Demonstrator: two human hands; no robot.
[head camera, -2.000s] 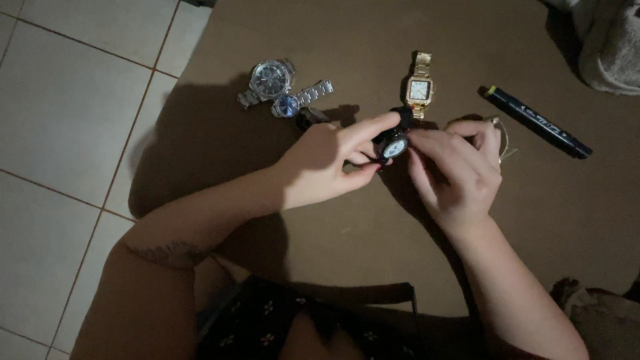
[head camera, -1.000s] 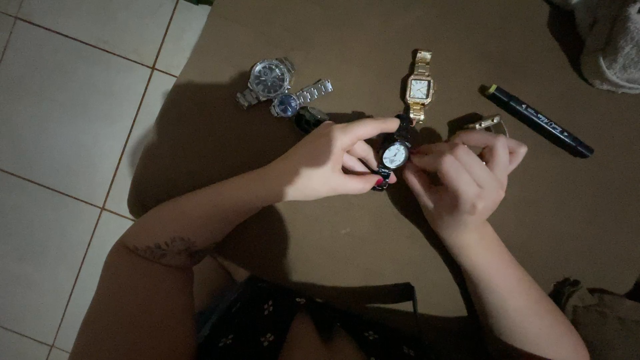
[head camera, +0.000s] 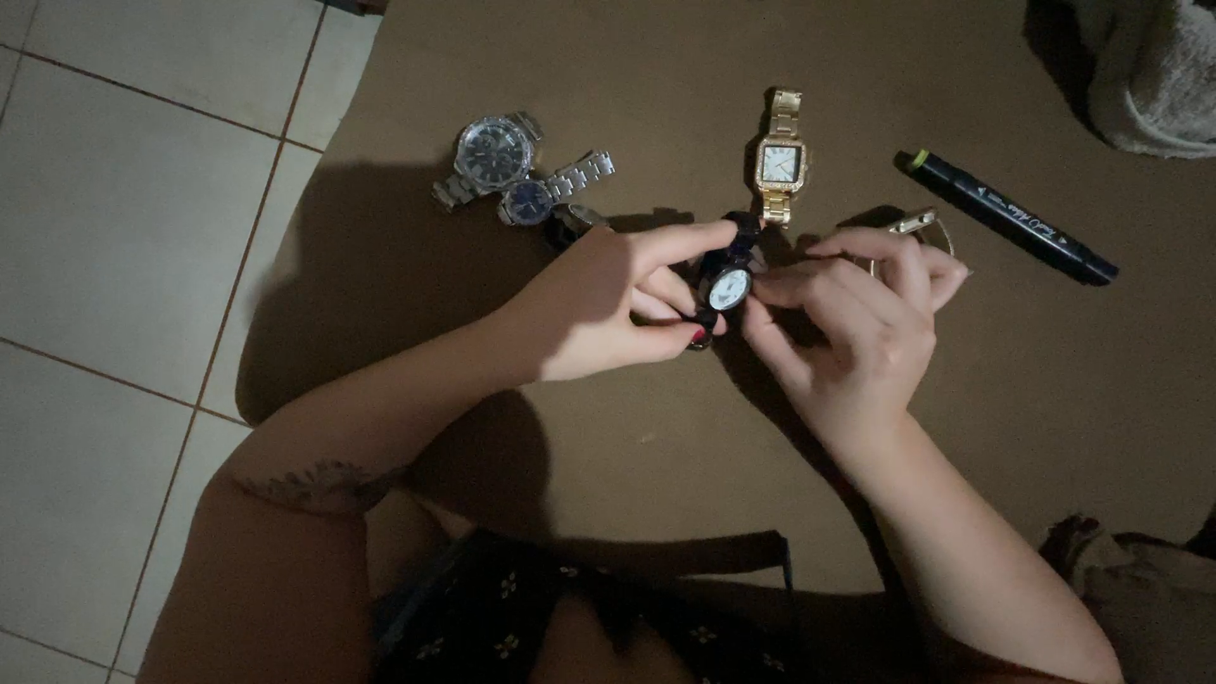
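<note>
My left hand (head camera: 622, 299) holds a dark-banded wristwatch (head camera: 730, 290) with a round white face, fingers on its band above and below the case. The fingertips of my right hand (head camera: 841, 323) pinch the right side of that watch's case. Just above lies a gold wristwatch (head camera: 781, 164) with a rectangular face. Beyond my left hand are a large silver wristwatch (head camera: 494, 154), a smaller silver one with a blue face (head camera: 528, 202), and a dark watch (head camera: 568, 226) partly hidden by the hand. Behind my right fingers is a thin gold-toned bracelet or watch (head camera: 917, 223), partly covered.
A black marker (head camera: 1012, 218) with a yellow-green end lies at the right on the brown surface (head camera: 627, 456). Grey fuzzy fabric (head camera: 1164, 85) is at the upper right corner, darker cloth (head camera: 1140, 589) at the lower right. Floor tiles (head camera: 95, 228) show beyond the left edge.
The dark-banded watch has tilted between my hands; its face was turned more squarely upward one second ago. Both hands remain at it, with small shifts of the fingers.
</note>
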